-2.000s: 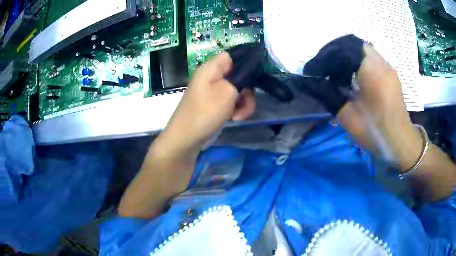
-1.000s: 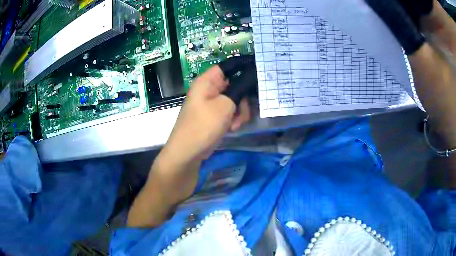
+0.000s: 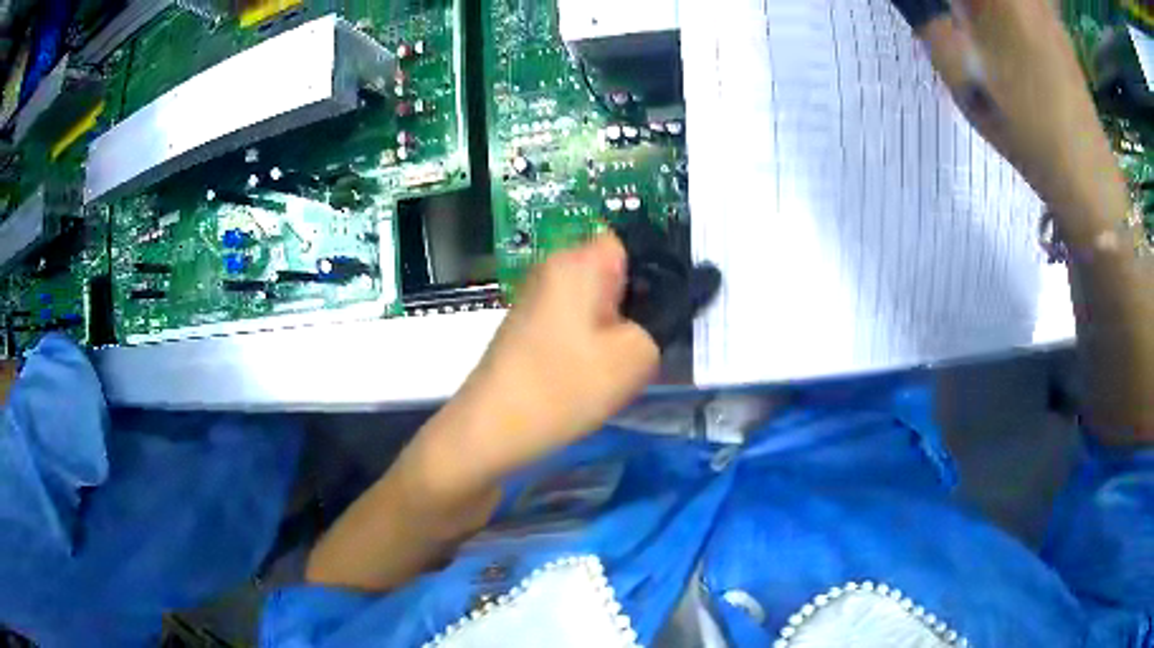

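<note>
A large white record sheet with faint printed lines lies over the right part of the green circuit boards, overexposed and unreadable. My left hand, with black finger coverings, is curled at the sheet's lower left edge. One black fingertip overlaps the paper; whether it grips the edge is unclear. My right hand, wearing a bracelet, is over the sheet's upper right, blurred. Its fingers are partly cut off by the top edge, so what it holds is hidden.
A green circuit board with a long silver-white heat sink lies at left. A pale metal rail runs along the near side. A dark gap separates boards. Another person's blue sleeve is at far left.
The sheet shows faint lines instead of the handwritten grid and reaches lower. My right hand has moved left from the upper right corner. My left hand is slightly lower and further right.
</note>
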